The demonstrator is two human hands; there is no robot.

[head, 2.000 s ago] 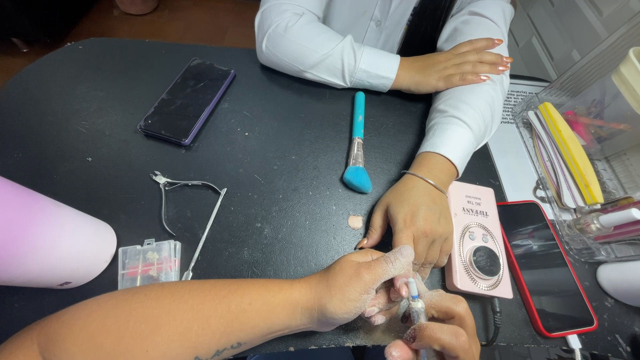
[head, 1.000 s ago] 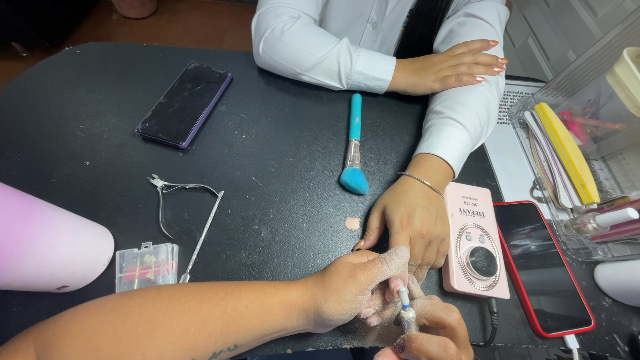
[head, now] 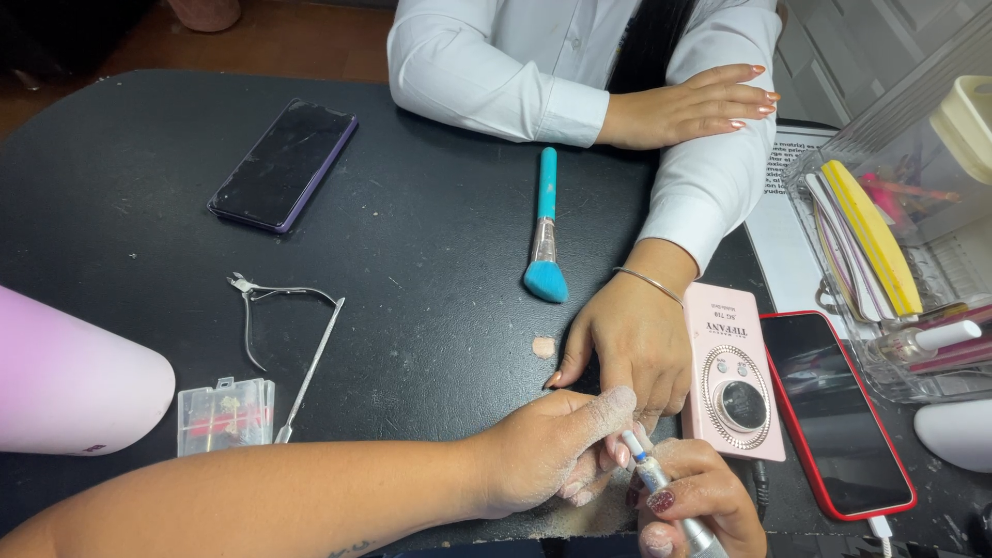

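My left hand [head: 554, 449], dusted with pale powder, holds a finger of the other person's hand [head: 639, 333], which lies palm down. Between the fingers of my right hand [head: 697, 496] is a silver nail drill handpiece [head: 673, 504]. Its white bit with a blue band is close to the held fingertip; whether they touch I cannot tell. Right of the person's hand sits a pink drill control box [head: 732, 372] with a black knob. A turquoise-handled brush [head: 547, 225] lies beyond my left hand. The person's other hand [head: 690, 108] rests on a white sleeve.
On the black table [head: 434, 333] lie a dark phone [head: 285, 164], cuticle nippers [head: 263, 302], a metal pusher [head: 311, 368] and a clear plastic case [head: 225, 417]. A pink-white device [head: 77, 372] stands at left. At right are a red-cased phone [head: 837, 411] and a clear organizer with nail files [head: 872, 240].
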